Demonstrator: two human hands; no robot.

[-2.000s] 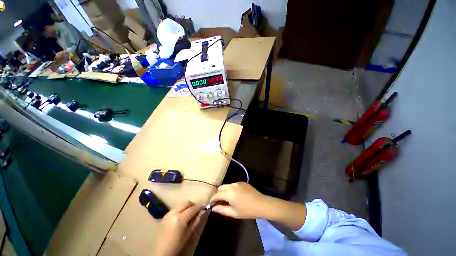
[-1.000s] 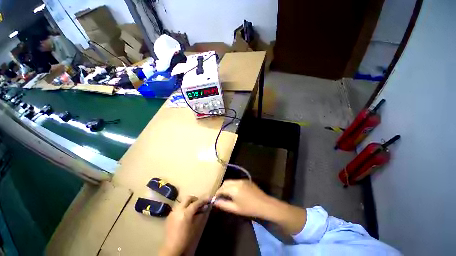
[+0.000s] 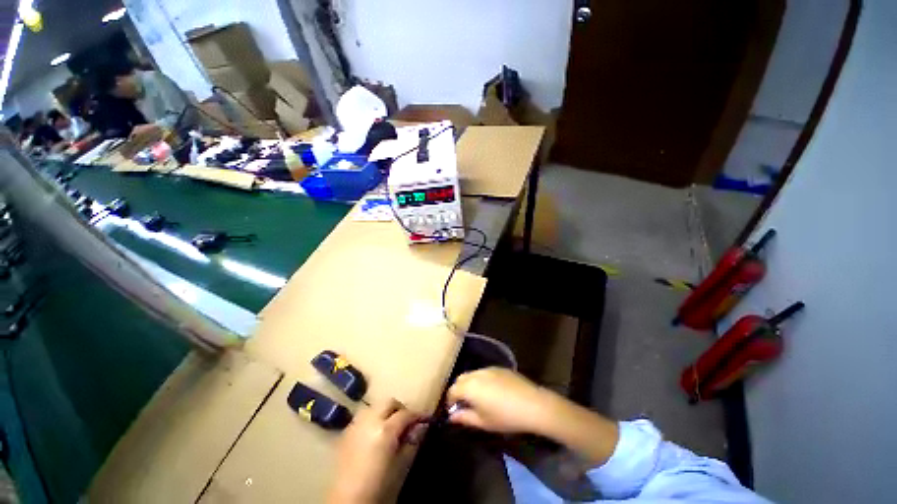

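Two black corded units with yellow marks lie side by side on the tan cardboard sheet (image 3: 339, 285): one unit (image 3: 337, 374) further back, the other (image 3: 319, 406) nearer me. My left hand (image 3: 376, 448) is at the table's right edge, fingers pinched on a small dark cable end (image 3: 415, 431). My right hand (image 3: 492, 402) is just right of it, past the edge, fingers closed around the tip of the supply test lead (image 3: 492, 342); the tip is mostly hidden. The lead loops from the white bench power supply (image 3: 427, 187), whose green and red digits are lit.
The green conveyor (image 3: 285, 221) carries spaced black units on the left, behind a metal rail (image 3: 128, 261). A blue parts bin (image 3: 341, 177) stands beside the supply. Two red fire extinguishers (image 3: 726, 285) are at right. People sit at the far upper left.
The two units have shifted and now lie nearly parallel. My hands have moved slightly apart at the table edge. The supply digits have changed. The camera view has shifted.
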